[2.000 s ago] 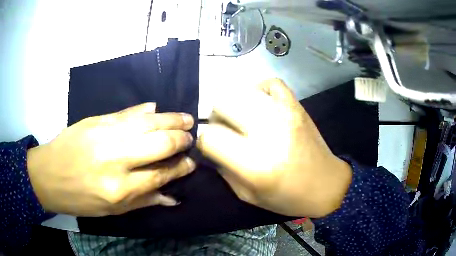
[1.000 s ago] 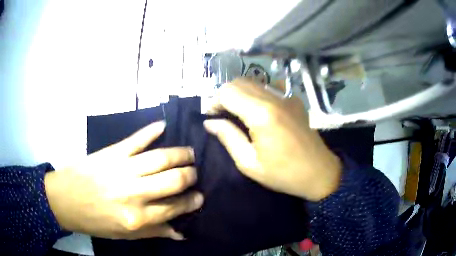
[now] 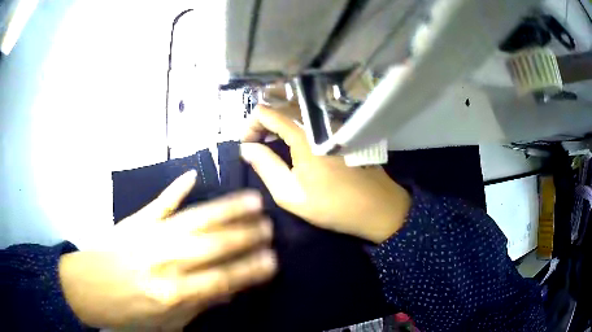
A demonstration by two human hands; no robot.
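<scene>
A black cut fabric panel [image 3: 311, 266] lies on the machine bed, with a short pale line of topstitching near its top edge. A narrow light gap splits the top edge beside the stitching. My left hand [image 3: 175, 259] lies over the panel's left part, fingers spread and blurred. My right hand [image 3: 318, 175] pinches the panel's top edge between thumb and fingers, just below the needle area. The sewing machine head [image 3: 389, 45] hangs over the right hand and hides part of it. The presser foot is too unclear to tell apart.
The white machine table [image 3: 78, 117] is overexposed at the left. A cream ribbed knob [image 3: 533, 70] sits on the machine at upper right, and another ribbed part is above my right wrist. A yellow-orange item [image 3: 546, 217] and dark clutter stand at the far right. A red item [image 3: 402, 319] shows at the bottom.
The machine head now fills more of the view. My right hand has brought the panel's top edge closer to the needle area. The gap at the edge has opened, and my left hand's fingers have spread.
</scene>
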